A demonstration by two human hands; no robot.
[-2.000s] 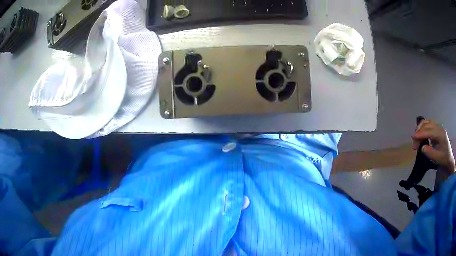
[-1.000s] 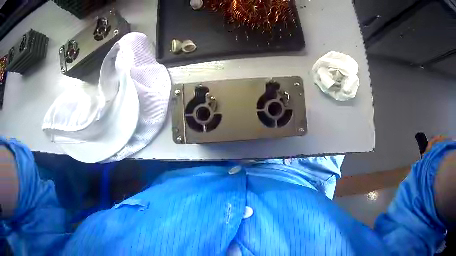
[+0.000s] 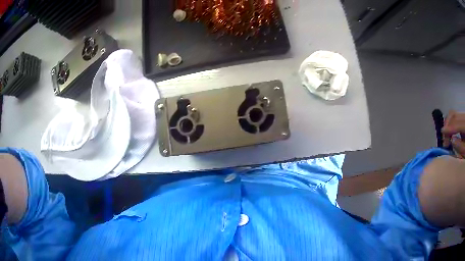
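Note:
A grey-brown metal fixture plate (image 3: 222, 122) with two round fan-like cutouts lies near the bench's front edge. A white cap (image 3: 114, 125) lies to its left. A crumpled white glove (image 3: 325, 76) lies to its right. Behind the plate, a black tray (image 3: 214, 58) bears a heap of copper-coloured parts (image 3: 234, 15) and several small pale rings (image 3: 168, 59). My bare forearms leave the picture at the left and right edges. Both my hands are out of view. A hand (image 3: 455, 130) at the far right, beyond my sleeve, is by a black object; it appears to be another person's.
More fixture plates stand in a stack (image 3: 84, 58) behind the cap and in another stack (image 3: 21, 73) at the far left. A dark ribbed stack (image 3: 66, 15) stands at the back left. The bench (image 3: 336, 127) ends at the right; grey floor and dark cabinets lie beyond.
The view has shifted, showing more of the tray and copper heap than two seconds ago. My forearms have come into view at both edges. The things on the bench keep their places.

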